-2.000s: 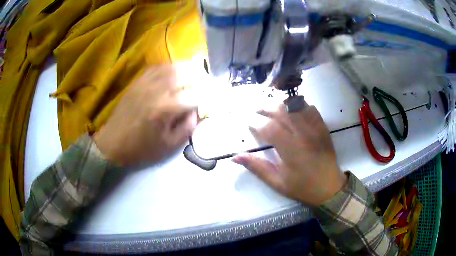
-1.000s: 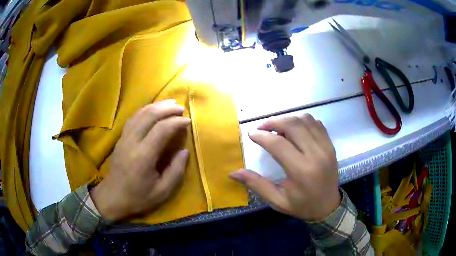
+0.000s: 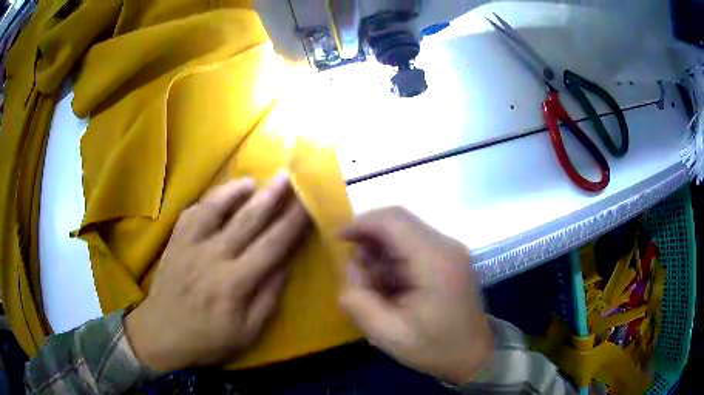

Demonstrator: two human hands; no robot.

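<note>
The mustard-yellow cloth [image 3: 123, 170] lies folded and draped over the left of the white machine table, and its lower edge reaches the table's front edge. My left hand [image 3: 224, 270] lies flat on the cloth with its fingers apart, pressing on it near a raised fold or seam. My right hand [image 3: 409, 285] is at the cloth's right edge, blurred, with its fingers curled in. Whether it pinches the edge is hidden. The needle area of the sewing machine [image 3: 328, 50] is above the cloth, under a glaring lamp.
Snips with one red and one dark green handle [image 3: 567, 131] lie on the table [image 3: 455, 193] at the right. A printed measuring tape [image 3: 540, 248] runs along the curved front edge. A green perforated basket [image 3: 679, 270] of yellow and red scraps [image 3: 617, 289] stands below right.
The yellow cloth panel has come under both hands since the earliest frame. Since the later one, my right hand has moved down and left to the cloth's edge, its fingers now curled.
</note>
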